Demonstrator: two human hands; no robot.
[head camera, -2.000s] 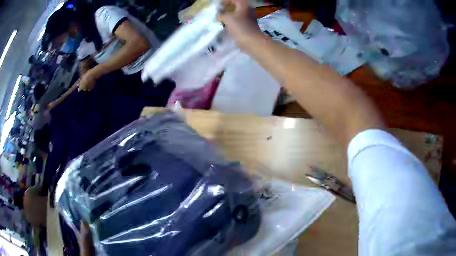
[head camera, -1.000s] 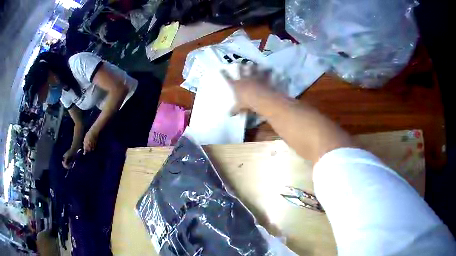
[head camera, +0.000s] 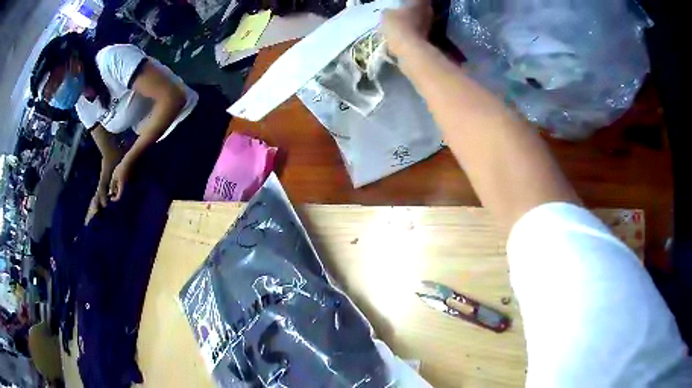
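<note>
My right hand (head camera: 407, 26), at the end of the outstretched arm at the top middle, is closed on white sheets or flat bags (head camera: 307, 61) and holds them above the brown surface. A whitish poly bag (head camera: 391, 129) lies below it. A dark grey garment in a clear printed poly bag (head camera: 281, 311) lies on the wooden table at the lower middle, cut off by the bottom edge. Thread snips (head camera: 464, 306) with a dark reddish handle lie to its right. My left hand is not in view.
A pink printed packet (head camera: 241, 168) lies on the brown surface (head camera: 311, 178). A large crumpled clear plastic bag (head camera: 550, 64) is at the top right. A masked person (head camera: 136, 98) is at the left over navy garments. A yellow slip (head camera: 248, 35) lies at the back.
The bagged garment was raised and tilted, and now lies flat on the table. My right hand reached down to the white sheets, took hold, and has lifted them up and back.
</note>
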